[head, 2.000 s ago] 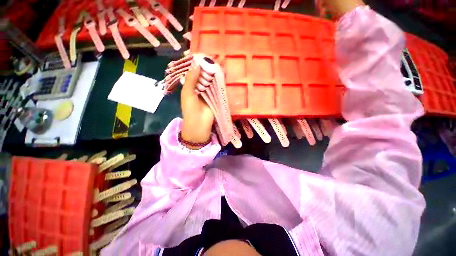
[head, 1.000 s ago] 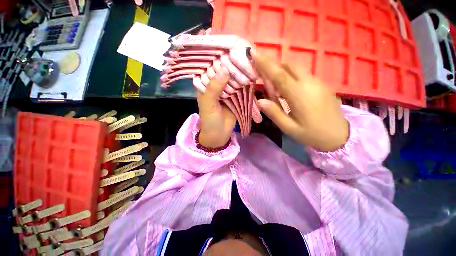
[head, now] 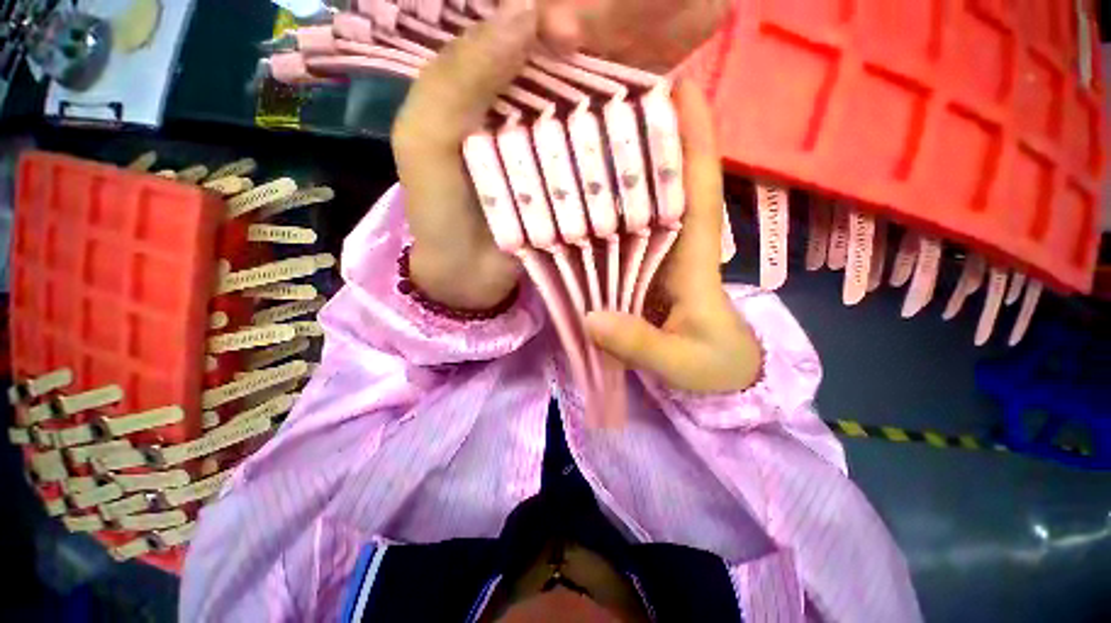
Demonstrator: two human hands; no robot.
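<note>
A row of several pink smartwatches [head: 575, 170] stands side by side on edge between my two hands, case sides with small side buttons facing me. Their straps fan out to the upper left and hang down together below. My left hand [head: 457, 170] grips the row at its left side and top. My right hand [head: 697, 292] holds its right side, with the thumb across the lower straps. Part of my fingers at the top is blurred and cut off by the frame edge.
A red compartment tray [head: 902, 110] is at the upper right, pink straps hanging below its edge. Another red tray [head: 110, 280] is at the left, with beige-strap watches [head: 134, 469] around it. A clipboard [head: 110, 91], a clear round container [head: 70, 51] and a pale yellow disc [head: 132, 24] are at the upper left.
My right hand has come from over the tray to the watches. The stack has turned from fanned, held in my left hand, to an even row between both hands, nearer the camera.
</note>
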